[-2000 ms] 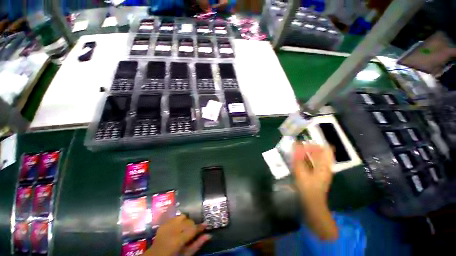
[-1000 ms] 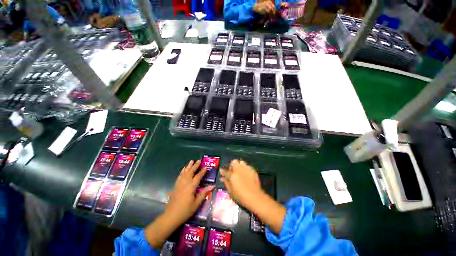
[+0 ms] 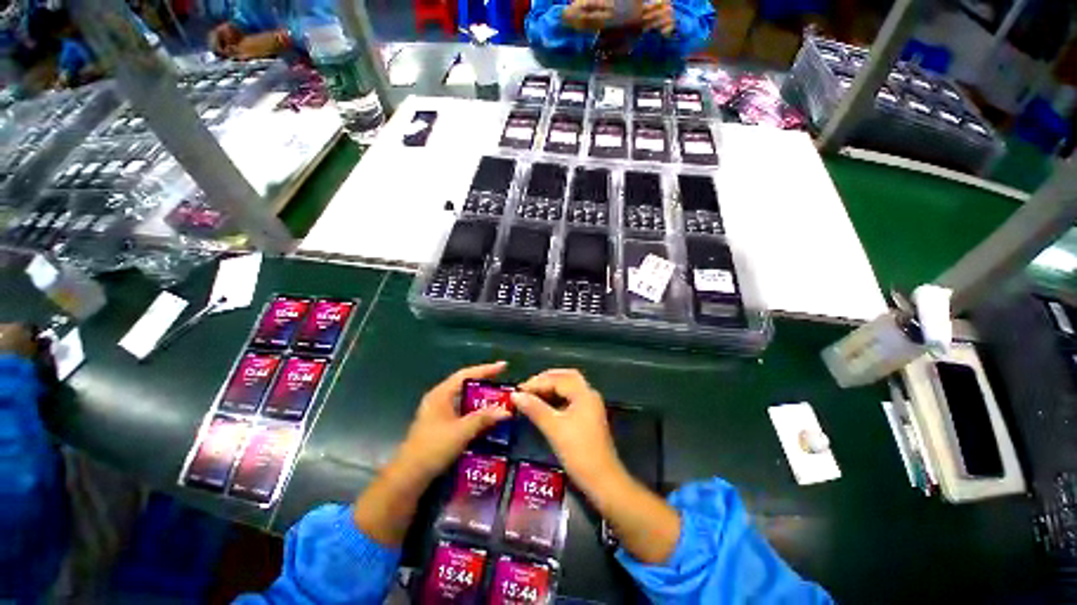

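My left hand (image 3: 446, 420) and my right hand (image 3: 567, 414) meet over the upper left printed screen film (image 3: 488, 399). The film shows "15:44" and lies between my fingers; both hands pinch it near its edges. Below it, more films (image 3: 535, 502) lie in two columns on a clear carrier sheet on the green mat. The spot to the upper right in the sheet is behind my right hand. A keypad phone (image 3: 638, 461) lies on the mat, mostly covered by my right forearm.
A clear tray (image 3: 591, 327) of phones stands on the white board (image 3: 803, 225). A second film sheet (image 3: 275, 390) lies left. Right are a white card (image 3: 803, 443), a bottle-like holder (image 3: 870, 349) and a white box (image 3: 959, 420). A person's hands (image 3: 620, 14) are across the bench.
My hands have drawn together on the upper left film, with my left thumb and right fingertips now at it. Earlier, my right hand was by the white box at the right.
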